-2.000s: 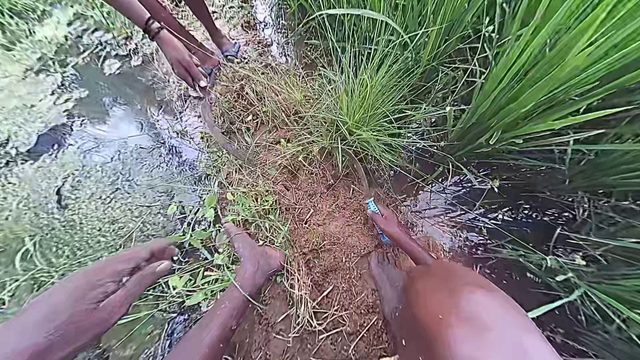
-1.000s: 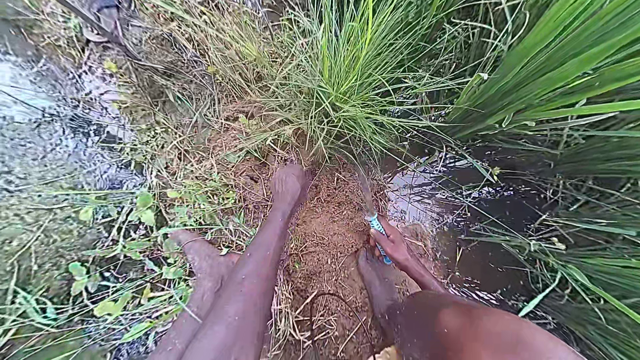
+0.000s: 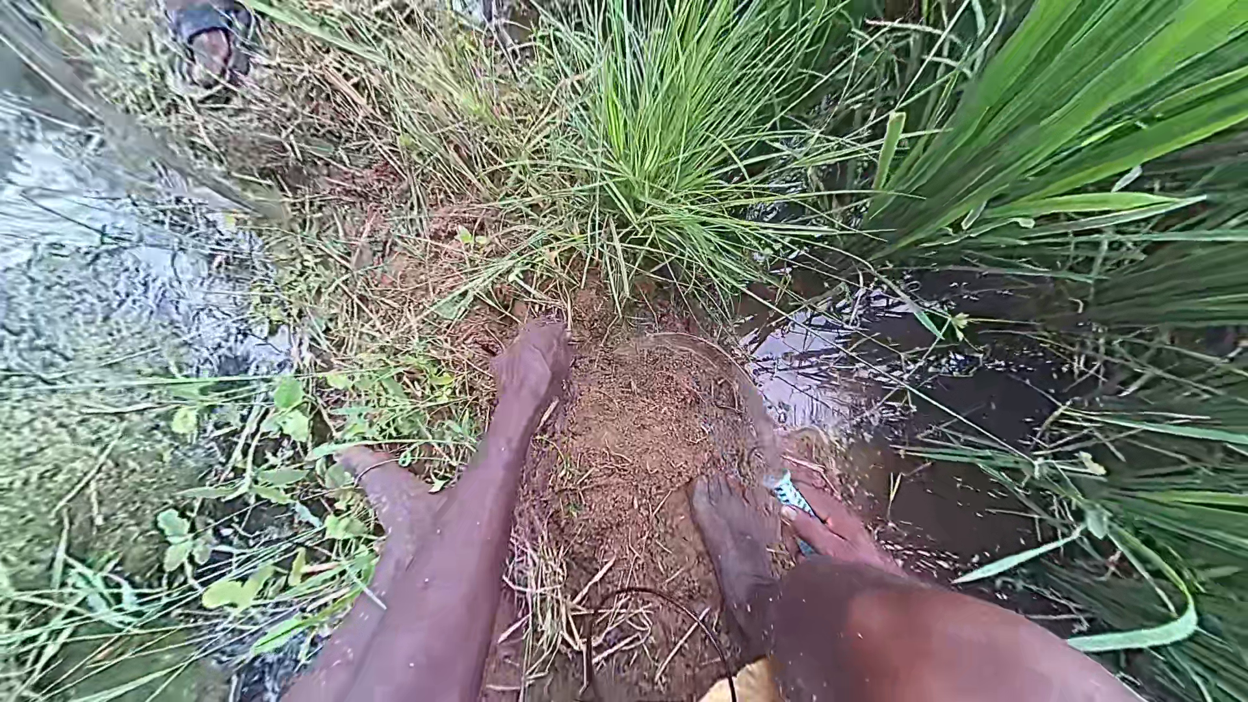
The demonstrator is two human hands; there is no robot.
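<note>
My right hand (image 3: 829, 522) grips the blue and white handle of a sickle (image 3: 749, 400), low on the right beside my foot. The sickle's curved metal blade is blurred and arcs up and left over the bare soil. My left hand (image 3: 534, 366) is at the soil just below a grass clump (image 3: 663, 146), fingers bent down; what lies under them is hidden. Cut grass stems and roots litter the reddish earth (image 3: 624, 439) between my two bare feet.
Shallow water (image 3: 107, 253) lies left of the earth bank, dark water (image 3: 965, 419) right of it. Tall green blades (image 3: 1063, 136) lean in from the upper right. Another person's foot (image 3: 210, 49) is at the upper left, near a blurred long curved thing (image 3: 146, 136).
My left hand has moved from the lower left over the water to the soil by the grass clump. My right hand still holds the sickle, its blade now turned more to the left.
</note>
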